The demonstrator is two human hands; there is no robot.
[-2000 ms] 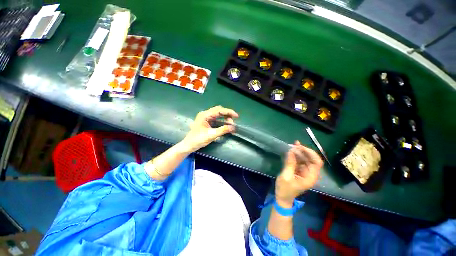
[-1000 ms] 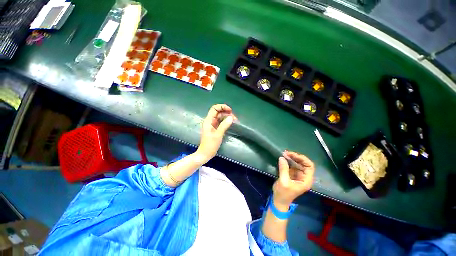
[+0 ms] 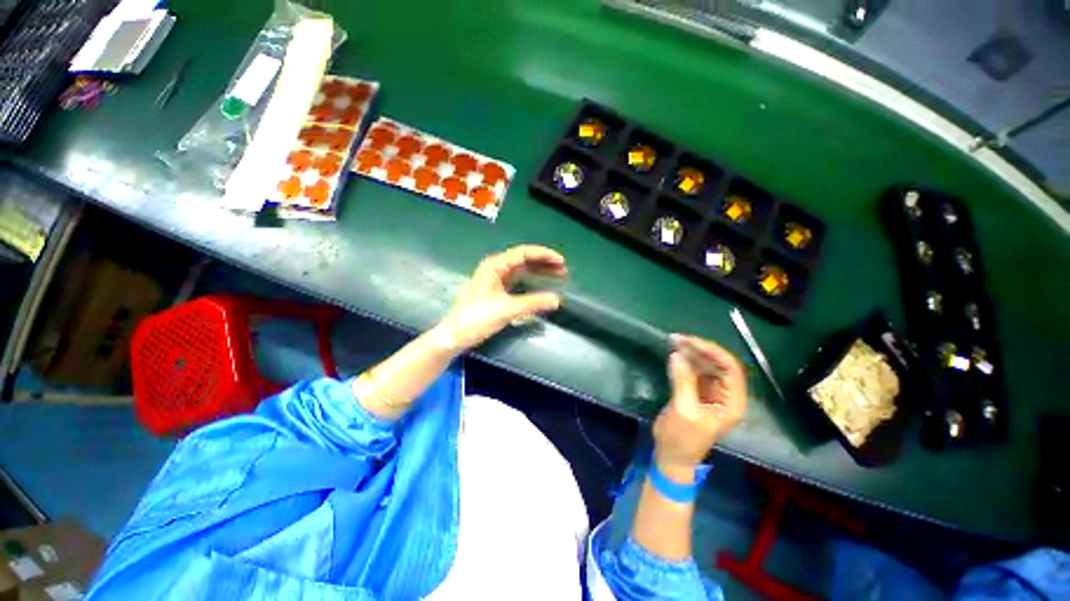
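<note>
A clear sheet (image 3: 616, 319), nearly invisible against the green, stretches between my hands above the bench's front edge. My left hand (image 3: 507, 299) holds its left end between thumb and fingers. My right hand (image 3: 704, 382), with a blue wrist strap (image 3: 677, 481), pinches its right end. Beyond them a black component tray (image 3: 675, 264) holds round units in two rows. The far-row units show yellow centres; most near-row units have white pieces, the rightmost is yellow. Tweezers (image 3: 757, 352) lie on the bench right of the tray.
A black scrap box (image 3: 810, 373) heaped with cream bits stands at the right, beside another black tray (image 3: 939, 323). Orange die-cut sheets (image 3: 432, 168), a long pale strip (image 3: 276, 123) and a clear bag (image 3: 235, 100) lie left. Red stools (image 3: 194, 362) stand below the bench.
The clear sheet was bowed downward a second ago and now looks straighter. My left hand has opened its fingers somewhat and shifted slightly; the tray and tweezers have not moved on the bench.
</note>
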